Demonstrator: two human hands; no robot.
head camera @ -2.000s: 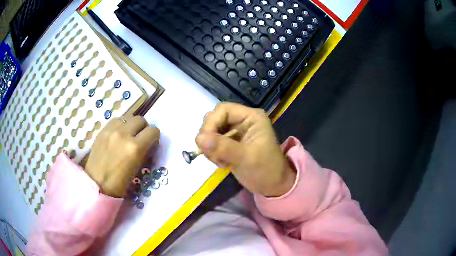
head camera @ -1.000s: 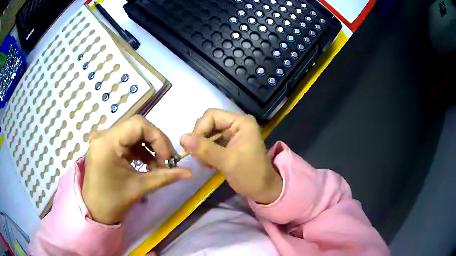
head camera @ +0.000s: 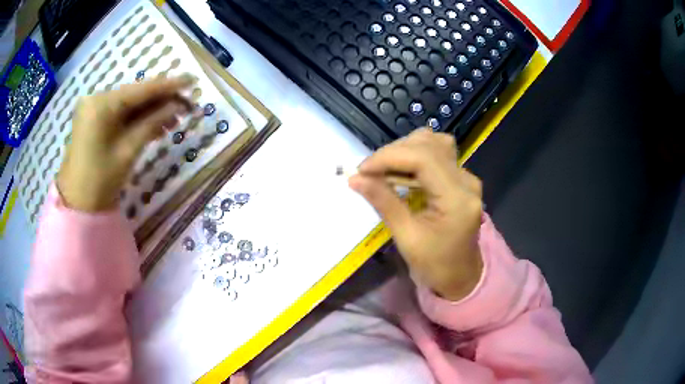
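Note:
My left hand (head camera: 113, 142) is over the pale board (head camera: 90, 105); its fingertips are blurred near the cutouts, and I cannot tell whether they hold a part. My right hand (head camera: 432, 214) is above the table's front edge, its fingers closed on a thin stick, mostly hidden by them. A small dark tip (head camera: 339, 171) shows just left of its fingertips, with no large silver part on it. Loose silver rings and parts (head camera: 225, 238) lie scattered on the white table between board and front edge. Several silver parts (head camera: 209, 109) sit in the board's cutouts.
A stacked black tray (head camera: 330, 52), with silver parts in many pockets, lies at the upper right. A blue box (head camera: 45, 94) of small metal parts is at upper left. A black pen-like tool (head camera: 218, 51) lies between board and tray. Yellow tape (head camera: 300, 300) marks the table edge.
My hands met around the silver part on the stick, then separated. My left hand is now up over the board, uncovering the loose parts. My right hand has moved right; the large silver part is off the stick's tip.

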